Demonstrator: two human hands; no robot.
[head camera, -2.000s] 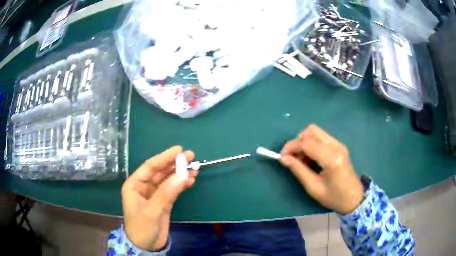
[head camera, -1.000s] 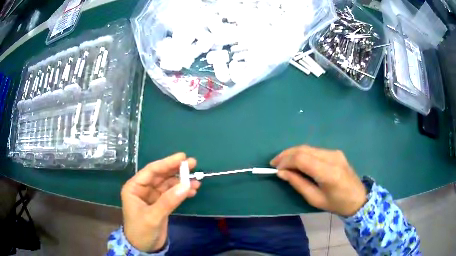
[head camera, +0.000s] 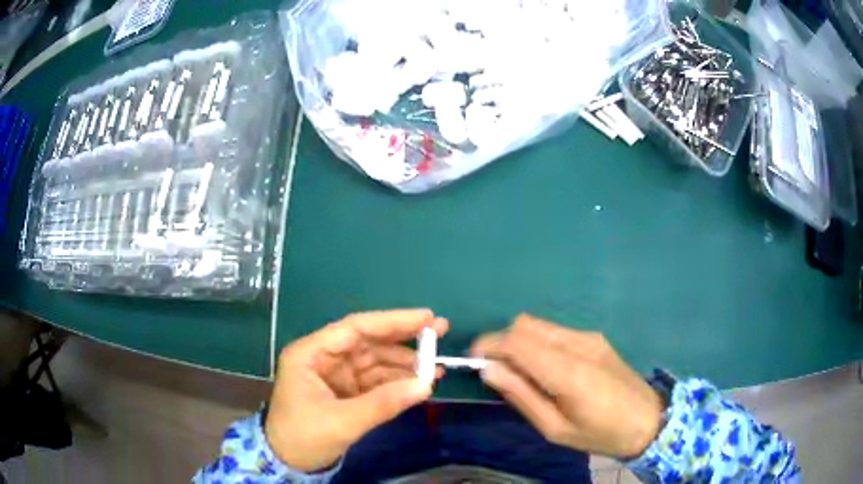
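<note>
My left hand (head camera: 355, 383) holds a white plastic head (head camera: 427, 355) edge-on between thumb and fingers, near the bench's front edge. A white protective sleeve (head camera: 461, 362) projects from the head toward the right. My right hand (head camera: 568, 383) grips the sleeve's far end between thumb and fingertips; the fingers are slightly blurred. The metal shaft does not show; whether it lies fully inside the sleeve is hidden by the fingers.
A clear blister tray (head camera: 257, 203) holding assemblies lies at left. A plastic bag (head camera: 364, 156) of white heads is at top centre. Loose sleeves (head camera: 613, 121) lie beside the parts box (head camera: 724, 166) of shafts. A lidded clear box (head camera: 793, 142) and a dark object (head camera: 824, 250) are at right.
My right hand has moved left, close to my left hand, and the sleeve now covers the previously visible shaft. Both hands are lower. The bench items have shifted right in view.
</note>
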